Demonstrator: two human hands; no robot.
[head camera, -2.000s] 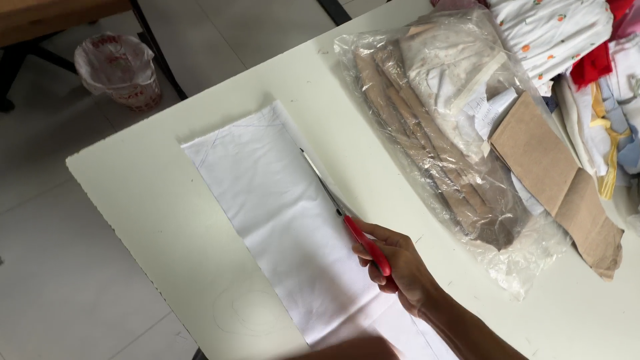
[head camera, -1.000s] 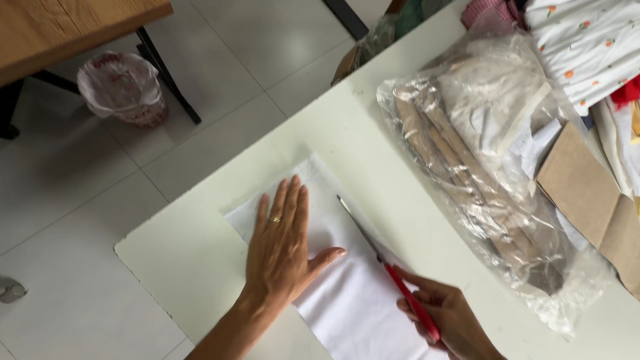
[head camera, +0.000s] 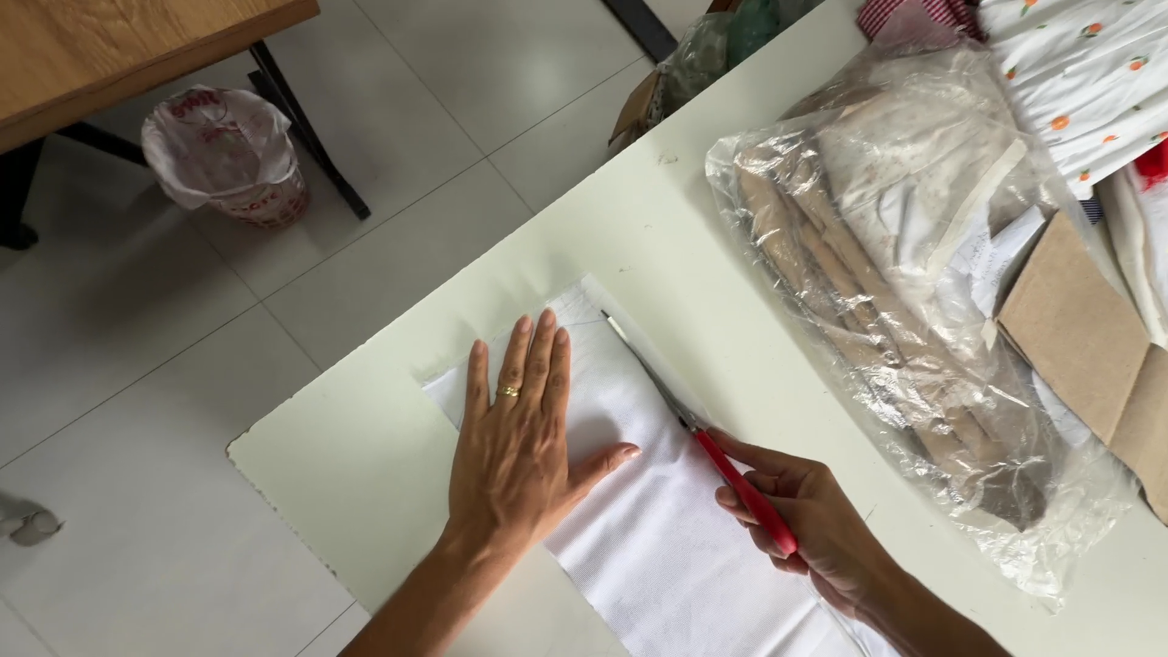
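White fabric (head camera: 639, 538) lies as a long strip on the pale table, with faint blue lines near its far end. My left hand (head camera: 520, 438) rests flat on it, palm down, fingers a little apart, a ring on one finger. In my right hand (head camera: 803, 511) are scissors with red handles (head camera: 748, 493). Their blades lie along the fabric's right edge, tips near the far corner, and look closed or almost closed. Part of the fabric is hidden under my left hand.
On the table (head camera: 310, 465), to the right, lies a clear plastic bag (head camera: 876, 319) with brown pieces inside. Folded brown cardboard (head camera: 1077, 319) overlaps it. Orange-patterned white cloth (head camera: 1077, 73) sits at the far right. A lined waste bin (head camera: 224, 160) stands on the floor beneath a wooden table (head camera: 137, 55).
My left hand has come onto the far part of the fabric, where it was not two seconds ago. The scissors stay in my right hand. The view has shifted.
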